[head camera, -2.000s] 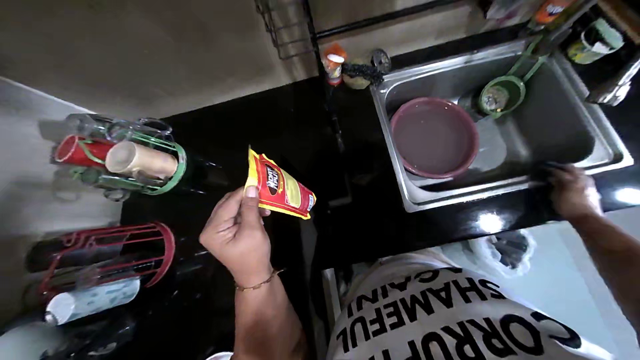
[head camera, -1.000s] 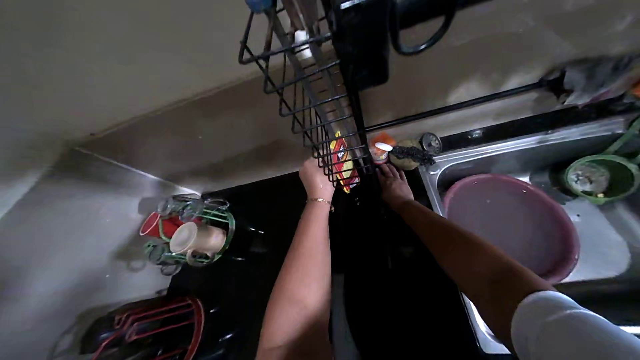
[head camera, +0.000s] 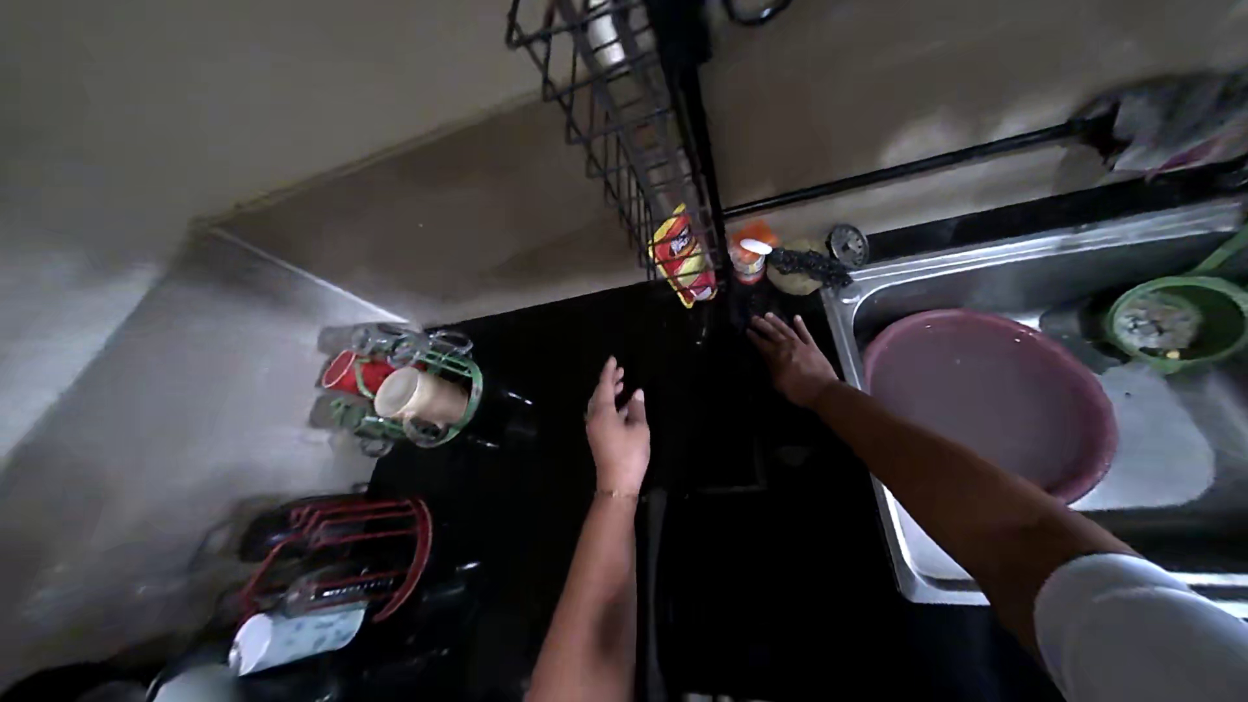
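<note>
A red and yellow packet (head camera: 683, 256) rests upright against the wall, seen partly through the bars of a black wire rack (head camera: 624, 146). My left hand (head camera: 618, 434) is over the black countertop (head camera: 546, 390), below the packet and apart from it, with fingers spread and nothing in them. Near the sink's left edge, my right hand (head camera: 792, 359) lies with its fingers apart on the dark counter or just over it; contact is unclear. Just above its fingertips stands a small bottle with an orange top (head camera: 751, 255), beside a dark scrubber (head camera: 809, 265).
A steel sink (head camera: 877, 278) holds a pink basin (head camera: 985, 400) of cloudy water and a green strainer (head camera: 1185, 322). To the left are a green cup rack (head camera: 473, 390) with mugs and glasses, and a red rack (head camera: 421, 556) with glasses. The wire rack overhangs the counter's back.
The packet was in my left hand, then stood by the wall with that hand at it. My left hand has let go and drawn back. My right hand moved from the sink's front edge to its left side.
</note>
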